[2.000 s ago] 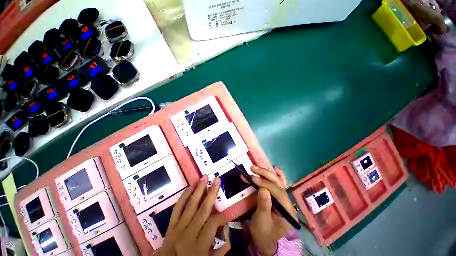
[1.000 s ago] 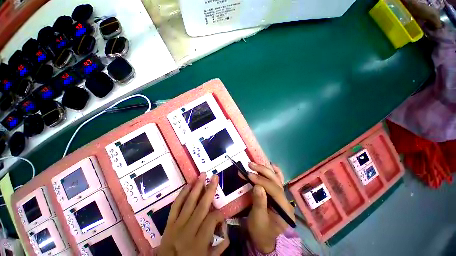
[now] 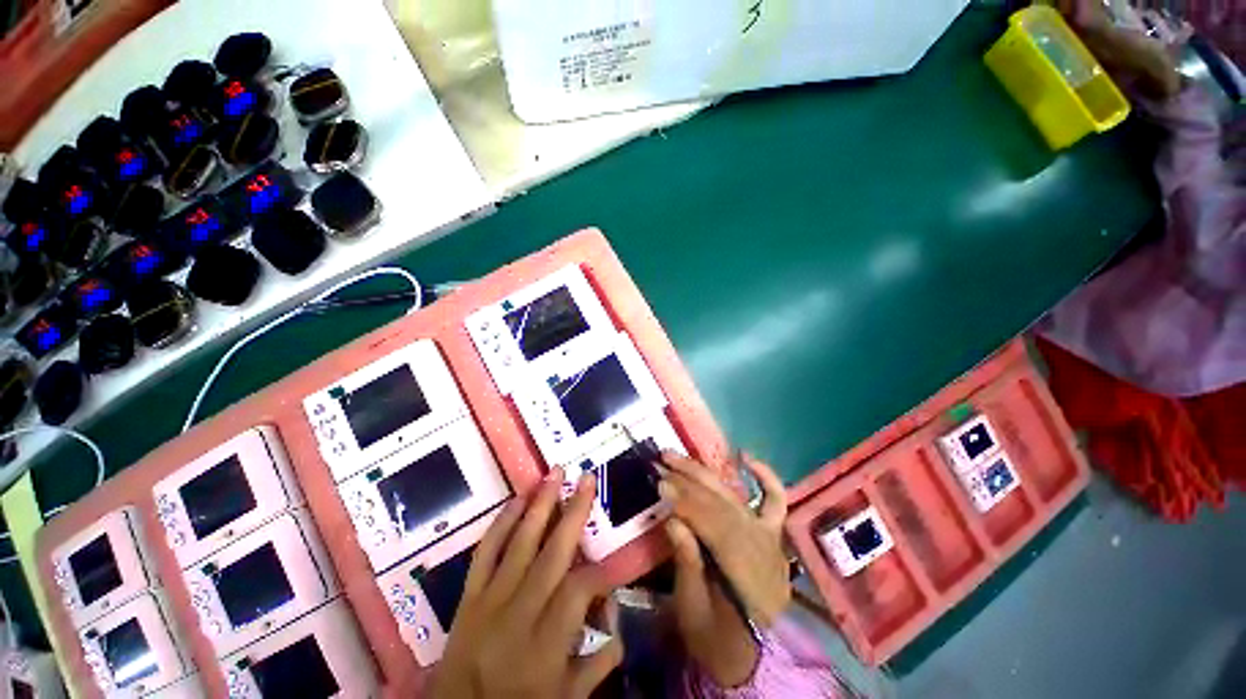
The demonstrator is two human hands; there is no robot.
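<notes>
A salmon-pink foam tray (image 3: 472, 358) holds several pale cameras in columns, screen side up. My right hand (image 3: 722, 539) holds dark tweezers (image 3: 723, 580), their tip at the upper edge of the lowest camera (image 3: 627, 488) in the right column. My left hand (image 3: 526, 601) lies at the left edge of that camera, fingers spread and fingertips on it. A small white piece shows under my left hand; what it is and whether the hand grips it is unclear.
Black rounded units (image 3: 288, 236) with lit digits stand on a white board at upper left. A white cable (image 3: 226, 358) loops behind the tray. A white carton (image 3: 738, 48), a yellow bin (image 3: 1055, 79) and a red-pink compartment tray (image 3: 922, 526) are around. Another person's sleeve (image 3: 1148, 294) is at right.
My right hand has turned, its fingers now closer over the lowest camera's right side, and the tweezers stand steeper. My left hand stays at the camera's left edge. The view has shifted slightly.
</notes>
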